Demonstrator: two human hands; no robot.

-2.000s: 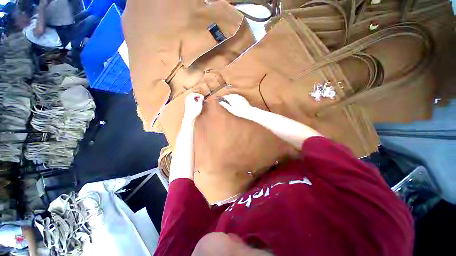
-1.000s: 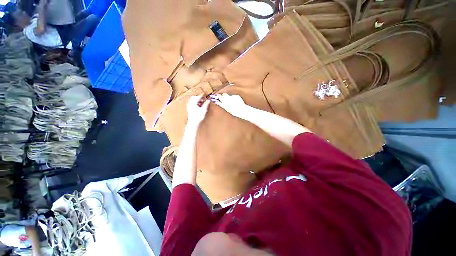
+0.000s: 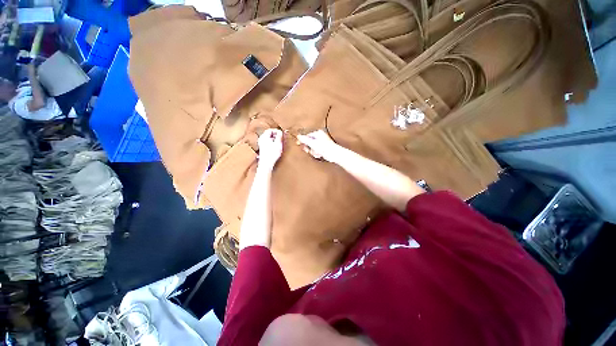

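A tan-brown tote bag [image 3: 311, 203] lies flat in front of me, its top edge running under my hands. My left hand [image 3: 270, 146] pinches the bag's top edge with closed fingers. My right hand [image 3: 316, 144] is just right of it on the same edge, fingers bent; whether it holds a small tool or thread is too small to tell. A dark cord [image 3: 327, 121] curves on the tan panel beyond my right hand. Another bag panel with a dark label [image 3: 254, 65] lies further left, its opening gaping.
Stacked bags with long brown handles [image 3: 466, 64] lie at the right and back, with a crumpled white tuft [image 3: 408, 116] on them. A blue crate [image 3: 115, 111] and heaps of grey-beige bags [image 3: 78, 216] are at left. A clear tub [image 3: 564, 226] is low at right. A person sits at upper left.
The view has turned, so the bags appear shifted left. My hands, close together a second ago, are now slightly apart along the edge. More of the clear tub shows.
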